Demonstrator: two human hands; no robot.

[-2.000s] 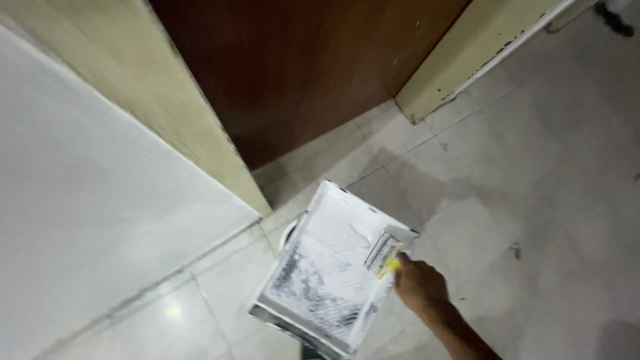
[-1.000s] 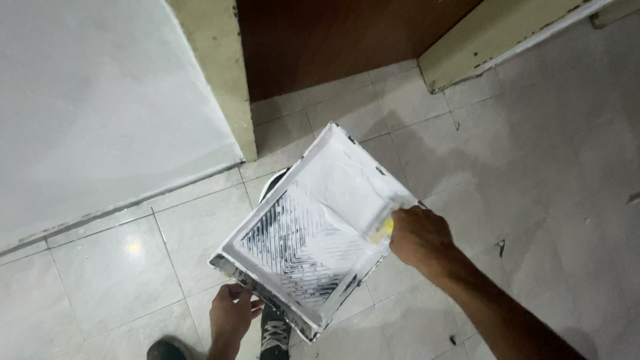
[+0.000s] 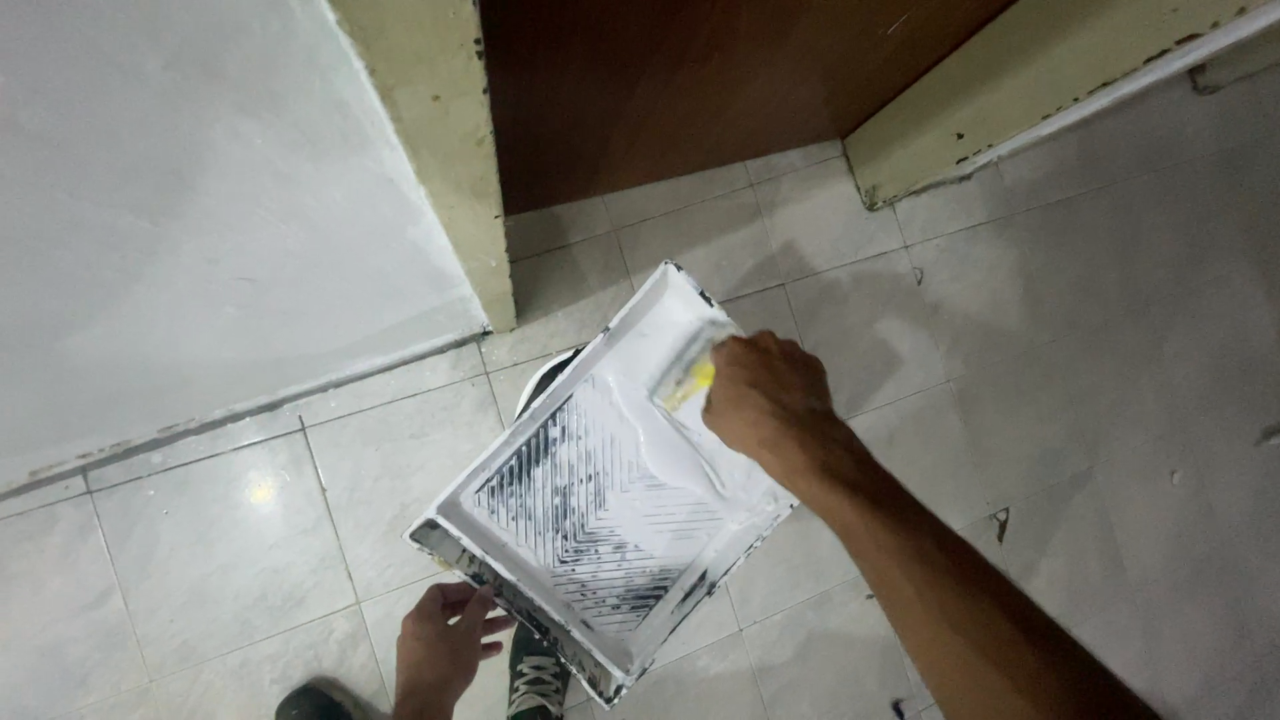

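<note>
My right hand [image 3: 768, 395] grips a wide paintbrush [image 3: 690, 370] with yellow on it; its head lies over the white paint at the deep end of a paint tray [image 3: 640, 520]. White paint covers much of the tray, and dark patches show between the ridges of its sloping part. At the tray's lower left edge my left hand [image 3: 448, 640] has its thumb and fingers on the rim. The tray is tilted, and part of a round white-rimmed thing [image 3: 545, 380] shows behind its upper left side.
A brown door [image 3: 680, 90] stands between cream frame posts [image 3: 440, 130] with chipped paint. At left is a pale wall [image 3: 200, 220]. Below are grey floor tiles [image 3: 230, 540], a laced shoe [image 3: 537, 672] under the tray's lower edge and another shoe tip [image 3: 312, 702].
My left hand, out of view two seconds ago, is now at the tray's edge. My right hand has moved the brush across the deep end. The view has shifted.
</note>
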